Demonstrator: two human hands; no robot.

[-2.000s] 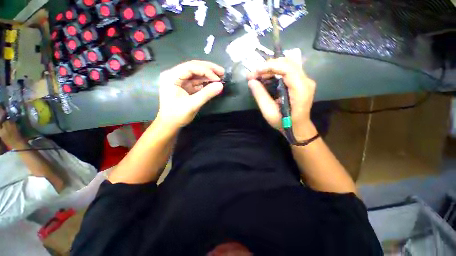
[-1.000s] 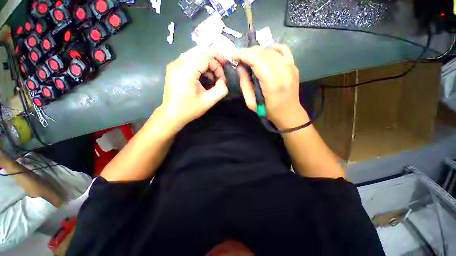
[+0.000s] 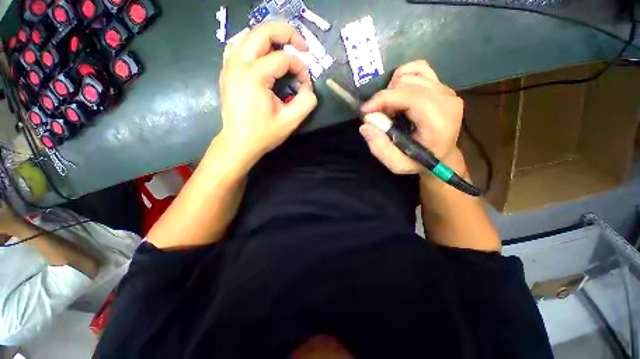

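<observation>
My right hand (image 3: 417,116) holds the soldering iron (image 3: 410,146) like a pen, its pale tip pointing up and left toward my left hand, a short gap away. My left hand (image 3: 263,95) is closed around a small black housing (image 3: 286,87) with a bit of red showing; the fingers hide most of it. A white circuit board (image 3: 363,50) lies on the green bench mat (image 3: 189,91) above my right hand. More white and blue boards (image 3: 281,12) lie just beyond my left hand, partly covered by it.
Many black housings (image 3: 90,91) with red round faces are piled at the left. The dark speckled tray (image 3: 519,1) is at the top right edge. A black cord crosses the right side. A cardboard box (image 3: 561,147) and grey crate (image 3: 582,280) stand lower right. A person's arm (image 3: 49,256) is at left.
My right hand has moved away from my left and the iron has swung from upright to slanting up-left. The view has shifted, so the pile and boards sit further left and the tray is mostly out of frame.
</observation>
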